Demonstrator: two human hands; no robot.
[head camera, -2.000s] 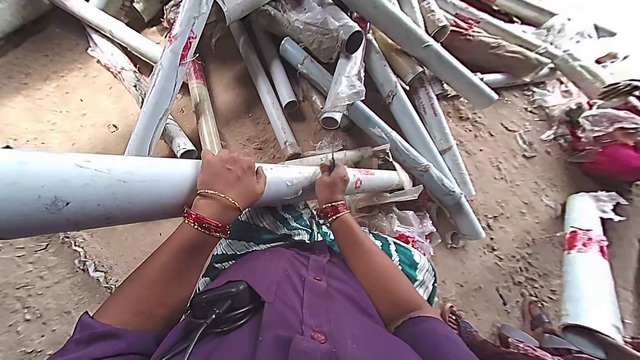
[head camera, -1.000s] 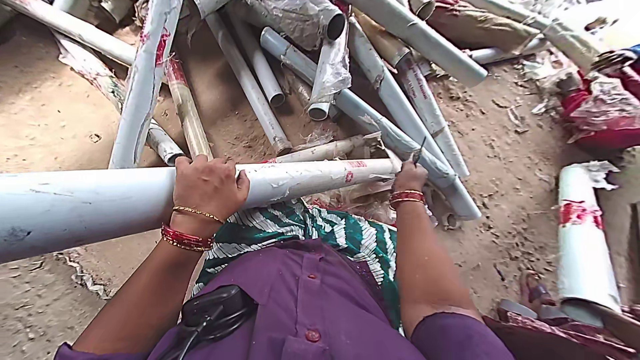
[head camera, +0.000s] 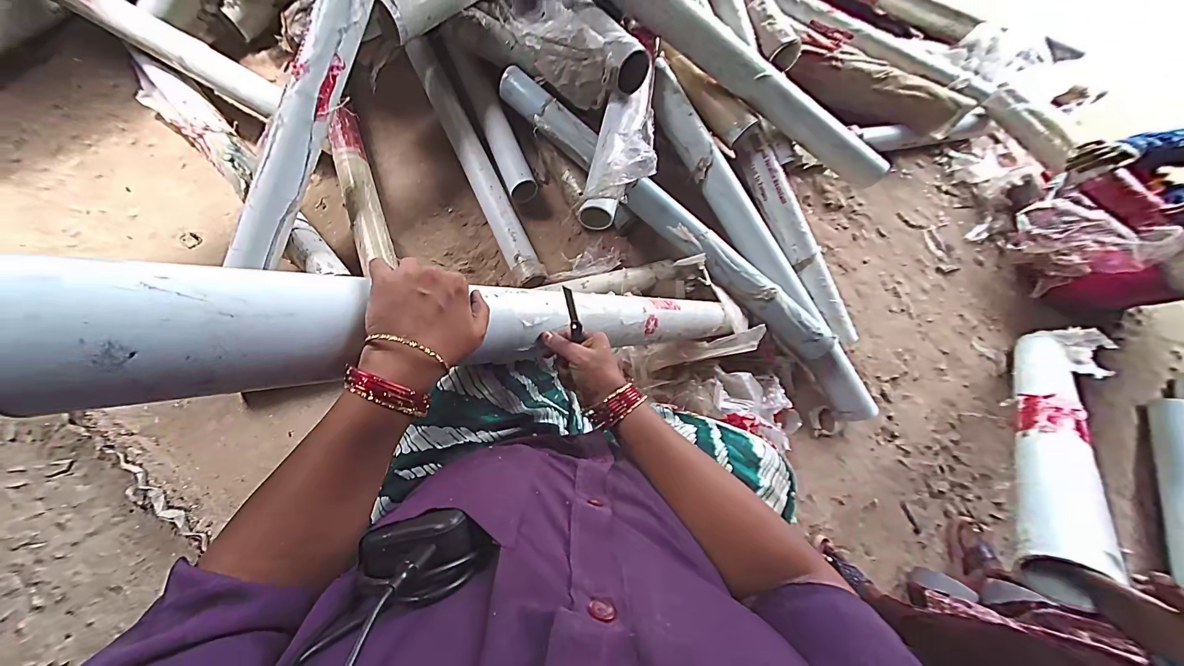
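Note:
A wide pale blue-grey plastic pipe (head camera: 185, 324) lies across my lap, with red marks and torn clear film near its right end. My left hand (head camera: 424, 313) grips the pipe from above, around its middle. In my right hand (head camera: 589, 363) is a small dark-bladed knife (head camera: 573, 314), its blade pointing up across the pipe's surface. The thumb of that hand is against the lower side of the pipe. My right palm and most of the knife's handle are hidden.
Several loose pipes (head camera: 758, 83) are heaped ahead on the dirt ground (head camera: 925, 370). Torn plastic film (head camera: 749, 393) lies by my right knee. A red-banded pipe (head camera: 1064, 462) is at the right, near another person's foot (head camera: 971, 546). Red bundles (head camera: 1101, 250) sit at the far right.
My right hand has moved left along the pipe, from its far right end back towards my left hand, with the knife in it. My left hand stays on the pipe.

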